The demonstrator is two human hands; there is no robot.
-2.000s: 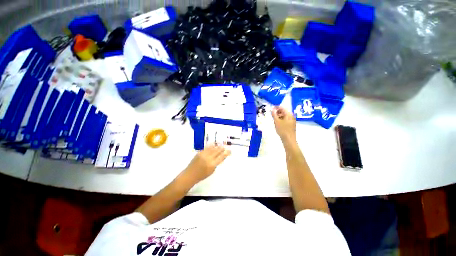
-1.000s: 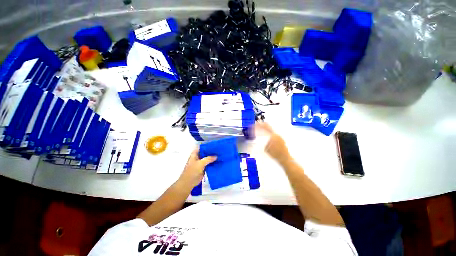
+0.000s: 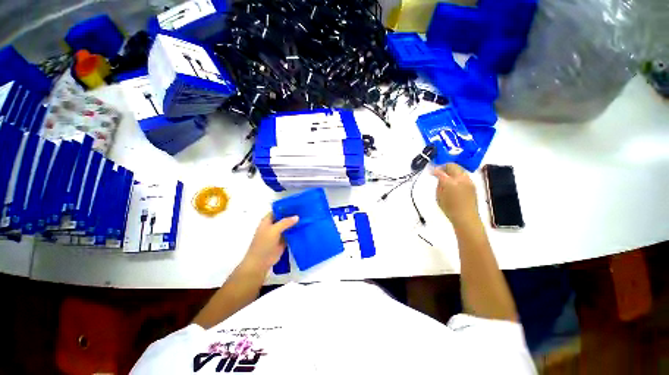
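My left hand (image 3: 268,238) holds a blue blister tray (image 3: 314,233) by its left side, with a smooth face up. The tray partly covers a flat box blank (image 3: 363,236) on the table. My right hand (image 3: 458,194) is at the lower edge of another blue tray (image 3: 440,132). Its fingers are close together; whether they grip anything is unclear. A black cable (image 3: 422,159) with loose plug ends lies just left of its fingertips. A stack of flat box blanks (image 3: 308,150) stands behind the held tray.
Finished boxes (image 3: 150,216) lean in rows at the left, beside yellow rubber bands (image 3: 211,201). A black cable pile (image 3: 301,55) is at the back, with more box stacks (image 3: 187,73) left of it. A blue tray pile (image 3: 469,80), a smartphone (image 3: 503,196) and a plastic bag (image 3: 579,66) are at the right.
My right hand has moved from beside the blank stack to the trays at the right. A cable now lies near it. My left hand still holds the tray, now more tilted.
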